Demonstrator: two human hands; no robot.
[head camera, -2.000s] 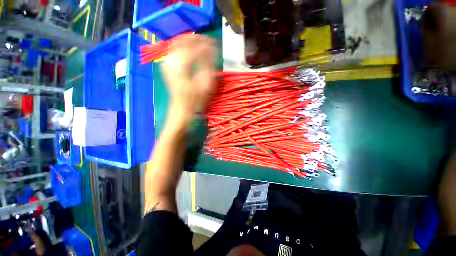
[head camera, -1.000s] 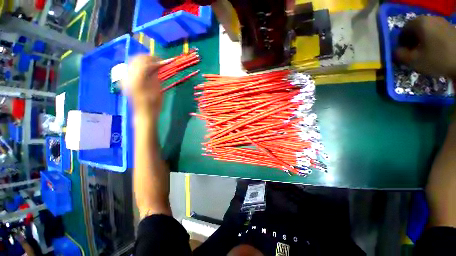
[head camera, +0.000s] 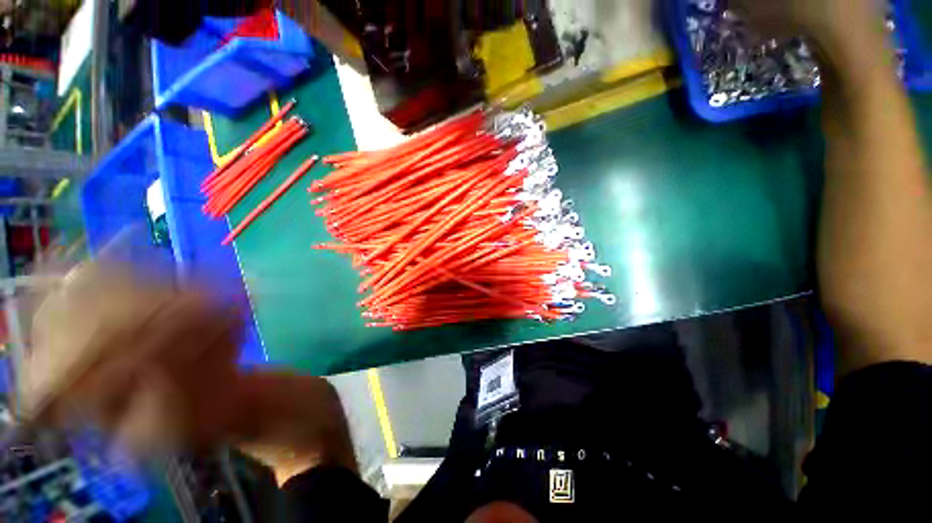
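A pile of red leads (head camera: 429, 225) with silver ring terminals at their right ends lies on the green bench mat. A small bundle of red wires (head camera: 255, 169) without visible silver eyes lies to its left, with one loose wire beside it. My left hand (head camera: 153, 352) is at the lower left, off the bench and strongly blurred; whether it holds anything cannot be seen. My right hand (head camera: 807, 18) is over the blue terminal tray (head camera: 756, 107) at the upper right, cut off by the top edge, its fingers hidden.
The dark crimping machine (head camera: 434, 56) stands behind the pile on a pale base with yellow edges (head camera: 603, 97). A small blue bin (head camera: 230, 77) with red wires is at the upper left. A large blue tote (head camera: 189, 215) is at the left, partly behind my left hand.
My left hand has left the small wire bundle and moved down to the left. My right hand remains at the terminal tray. The view has turned and shifted right.
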